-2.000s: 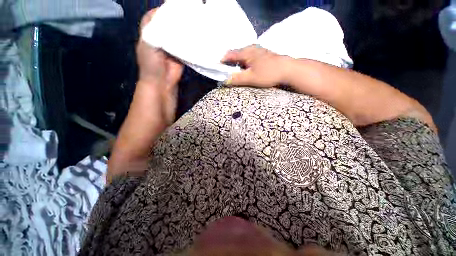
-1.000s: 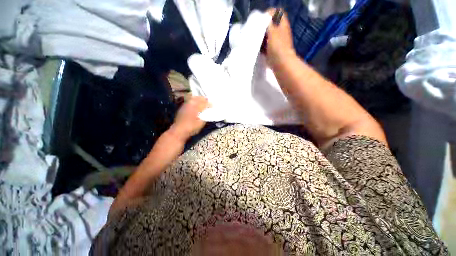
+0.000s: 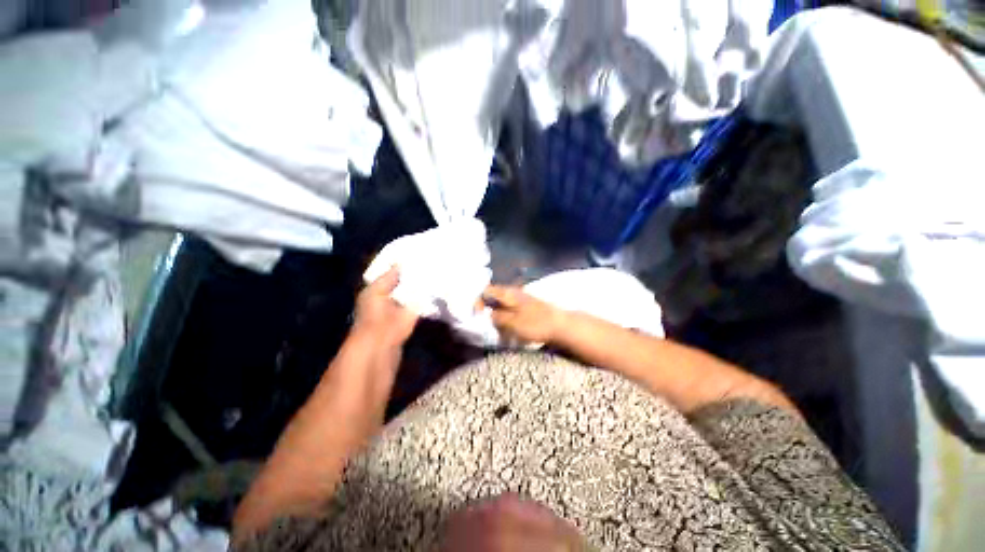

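Observation:
A white knitted piece, perhaps a sock, is bunched between my hands above the lap. My left hand is closed on its left side. My right hand grips its lower right edge; a small dark bit shows at the fingers, too blurred to name. Another smooth white part lies behind my right wrist and forearm; I cannot tell whether it is separate.
White knit heaps lie at the left. A long pointed white piece hangs at top centre, its tip by the held piece. A blue lattice crate stands beyond. More white pieces lie on a surface at the right.
My right hand has come down and inward from the upper right. The white piece, stretched upward before, is now bunched. The view has shifted, showing more of the crate and hanging pieces.

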